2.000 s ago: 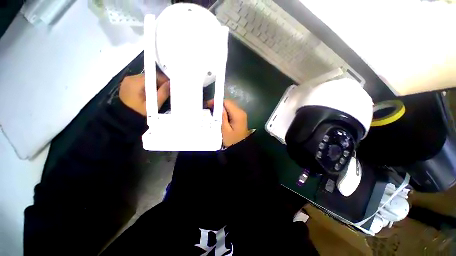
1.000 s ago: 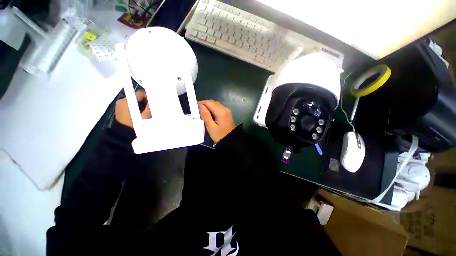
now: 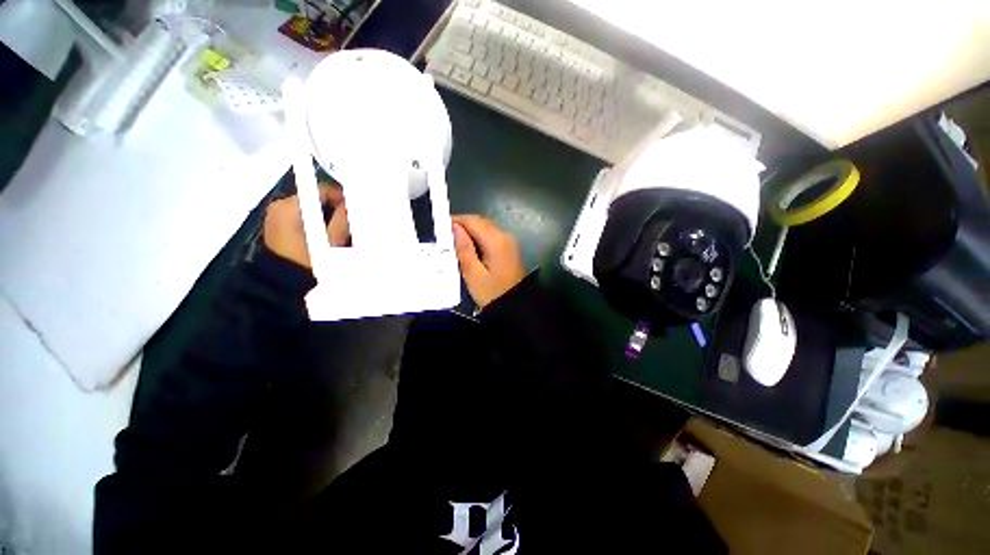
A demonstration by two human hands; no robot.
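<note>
A white PTZ camera [image 3: 380,125] is turned over in front of me, its flat base and two long white antenna bars facing up. My left hand [image 3: 301,224] is at its left side and my right hand [image 3: 487,258] at its right side; the fingertips of both are hidden behind it. A second PTZ camera [image 3: 678,228], white with a black ball head and a ring of round LEDs, stands on the green mat to the right. A small purple-pink piece [image 3: 638,339] lies just below it, with a short blue-purple piece [image 3: 698,334] beside it.
A keyboard [image 3: 532,81] lies below a glaring monitor [image 3: 825,54]. A mouse [image 3: 770,341], yellow tape roll [image 3: 816,193] and black container [image 3: 901,233] are at right. An open cardboard box [image 3: 776,493] is below the bench edge. White sheets [image 3: 109,239] cover the left.
The view has shifted since the earlier frames, bringing the mouse fully into sight. Both hands stay at the sides of the turned-over camera, which looks slightly less tilted than one second ago.
</note>
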